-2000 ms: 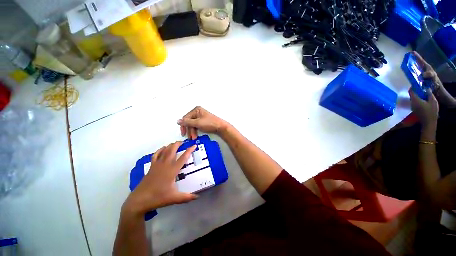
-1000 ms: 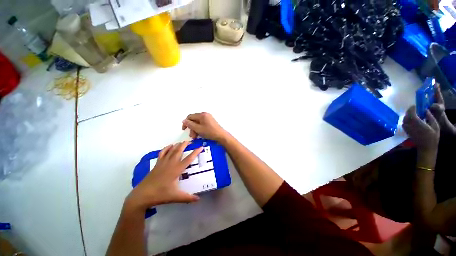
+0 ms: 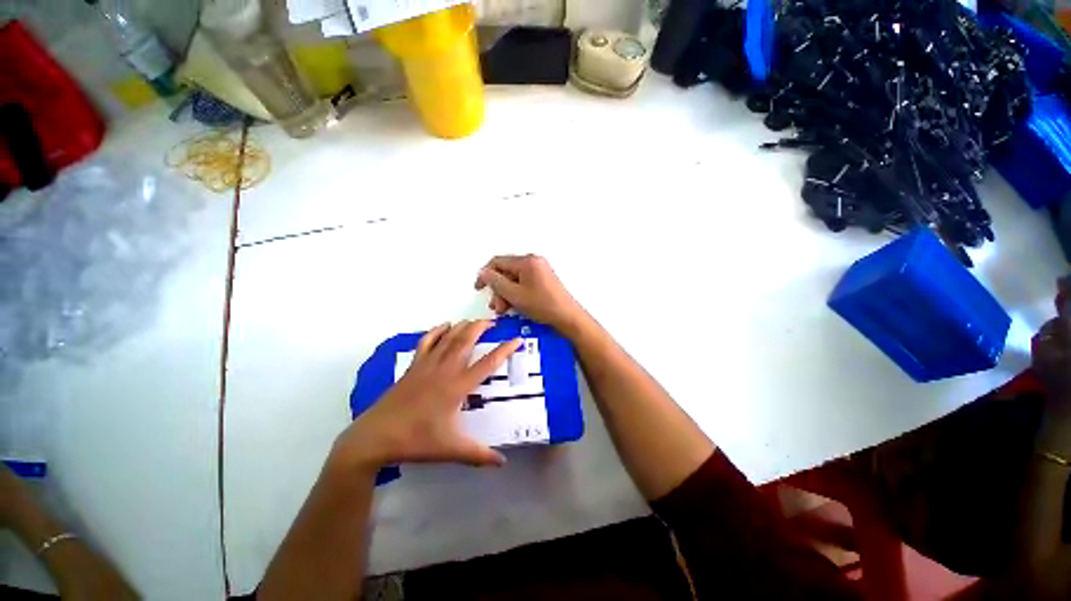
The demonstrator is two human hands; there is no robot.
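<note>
A pile of white retail boxes (image 3: 529, 414) with blue flaps and a printed black cable lies on the table in front of me. My left hand (image 3: 440, 399) lies over the pile, fingers spread on the top box, thumb at the near edge, holding it. My right hand (image 3: 526, 290) is at the pile's far edge, fingers curled beside a blue flap. The fingertips are partly hidden, so I cannot tell whether they hold anything.
A blue tray stack (image 3: 922, 308) stands right, before a black cable heap (image 3: 898, 106). A yellow container (image 3: 440, 76) and rubber bands (image 3: 220, 161) are at the back. Clear crumpled plastic (image 3: 88, 252) lies left. Other people's arms (image 3: 59, 546) show at both side edges.
The view has turned left, so things sit further right. My hands keep nearly the same pose on the pile. The neighbour's hands have mostly left the right edge, and another person's arm shows at lower left.
</note>
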